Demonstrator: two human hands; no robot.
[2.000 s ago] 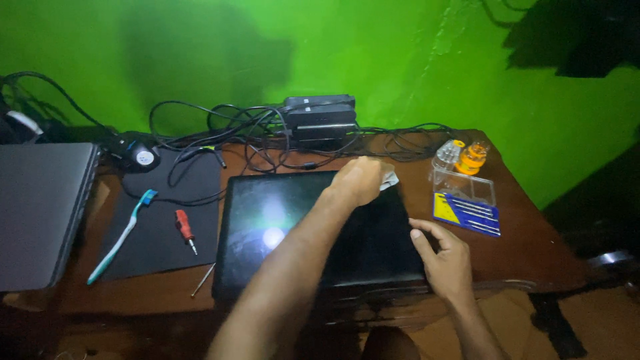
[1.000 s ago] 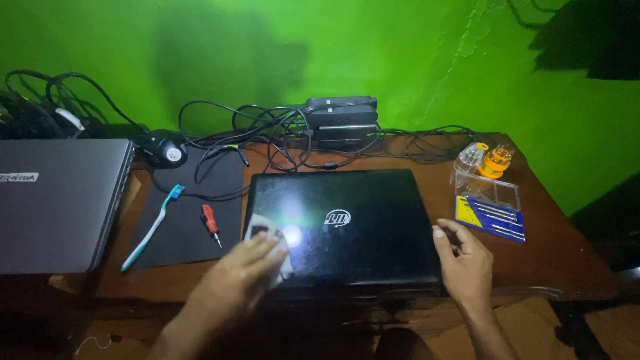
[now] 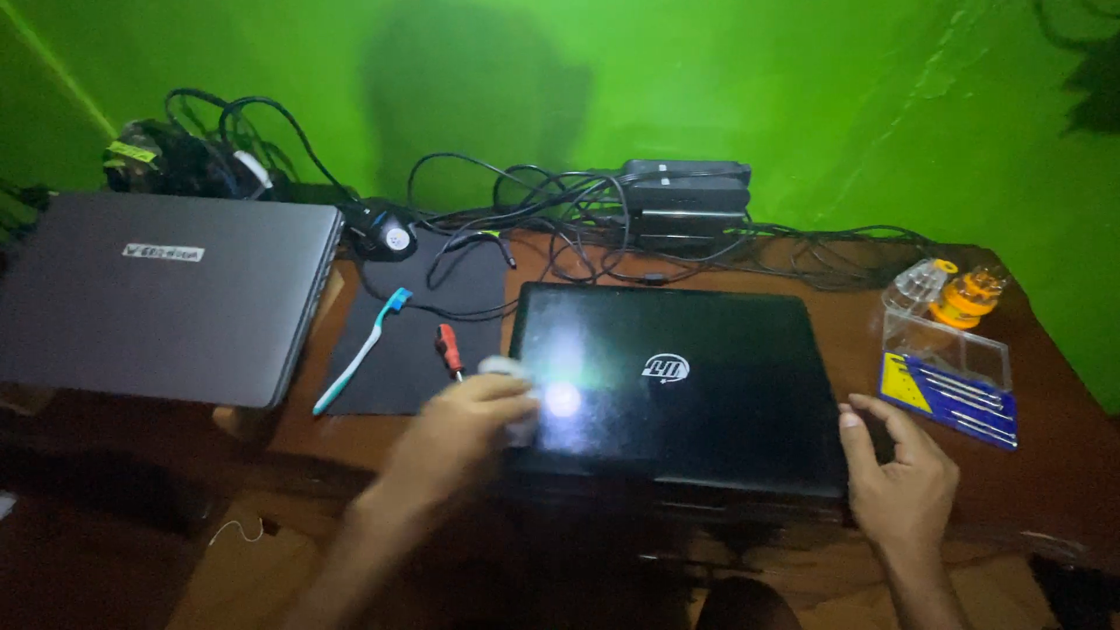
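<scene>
A closed black laptop [image 3: 735,411] with a white logo on its lid lies flat on the wooden table. At its left edge, my left hand [image 3: 472,429], blurred, holds a crumpled whitish cloth or wipe [image 3: 506,366]. My right hand [image 3: 901,477] is at the laptop's right edge, thumb and fingertips by the side, fingers apart, holding nothing; exact contact is unclear. Left of the laptop, a red-handled screwdriver [image 3: 449,350] and a teal and white toothbrush [image 3: 363,354] lie on a dark mat [image 3: 411,306]. The screwdriver's tip is partly hidden behind my left hand.
A grey laptop [image 3: 166,306] lies closed at the left. Black power adapters [image 3: 687,188] and tangled cables [image 3: 569,197] sit along the green wall. At the right are an open blue screwdriver case [image 3: 949,398], an orange bit holder [image 3: 967,297] and a clear cover [image 3: 914,284].
My left hand has moved with the cloth from the lid's upper right area to its left part, then to the left edge. My right hand remains at the right edge.
</scene>
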